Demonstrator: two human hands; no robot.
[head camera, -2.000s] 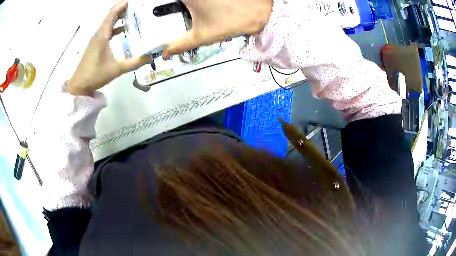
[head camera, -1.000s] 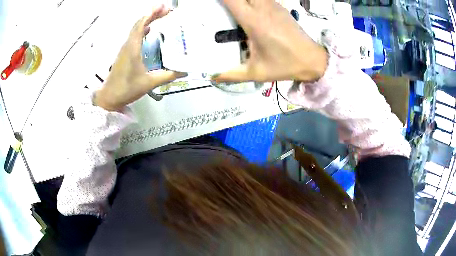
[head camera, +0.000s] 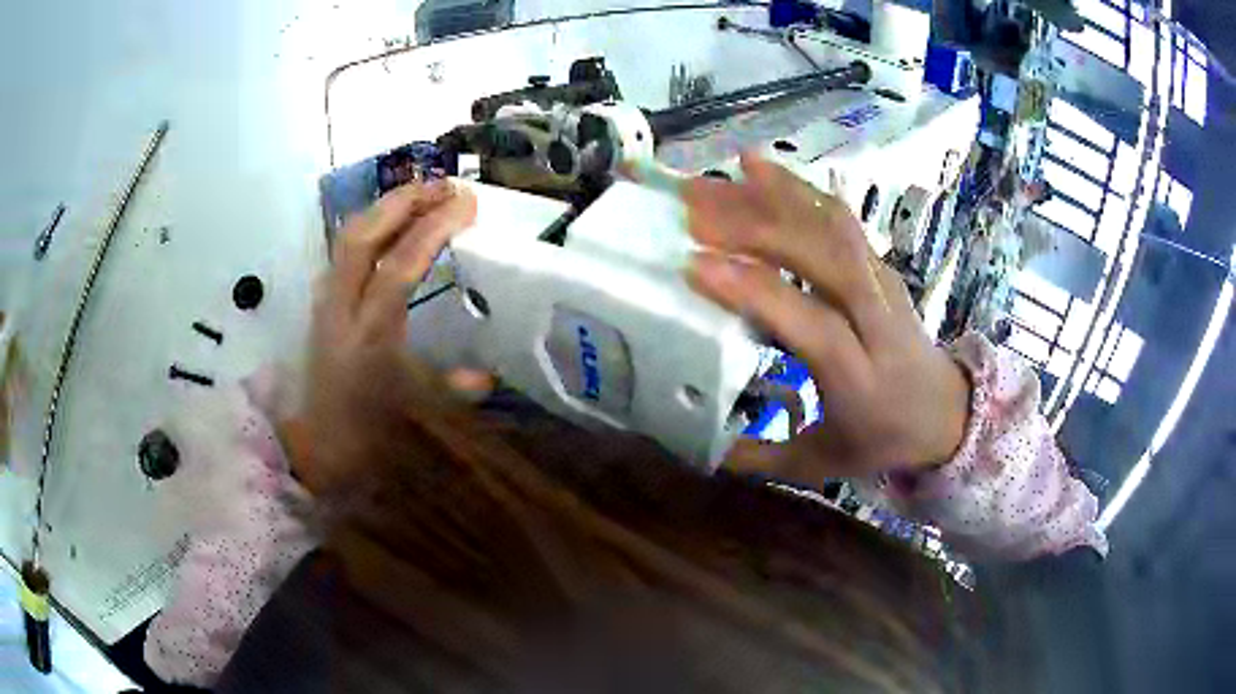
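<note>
A white boxy head cover (head camera: 522, 319) with blue JUKI lettering is at the middle, tilted, its lettered face towards me. My left hand (head camera: 373, 325) is at its left end, fingertips on the top left corner, lower part blurred and partly behind hair. My right hand (head camera: 847, 339) holds its right end, fingers over the top. Behind the cover shows the dark and metal mechanism (head camera: 563, 143) of the sewing machine head. The machine's white body (head camera: 854, 129) runs to the upper right. Whether the cover touches the machine is unclear.
Black discs (head camera: 159, 454) and short dark bars (head camera: 191, 376) lie on the white table (head camera: 115, 529) at left. A long thin rod (head camera: 92, 298) crosses the table. A dark-handled tool (head camera: 37, 617) is at the lower left. Brown hair (head camera: 583, 556) hides the lower middle.
The view has shifted and now shows the mechanism behind the cover. The cover's lettered face is turned towards me. Both hands have moved lower in the picture, still at its two ends.
</note>
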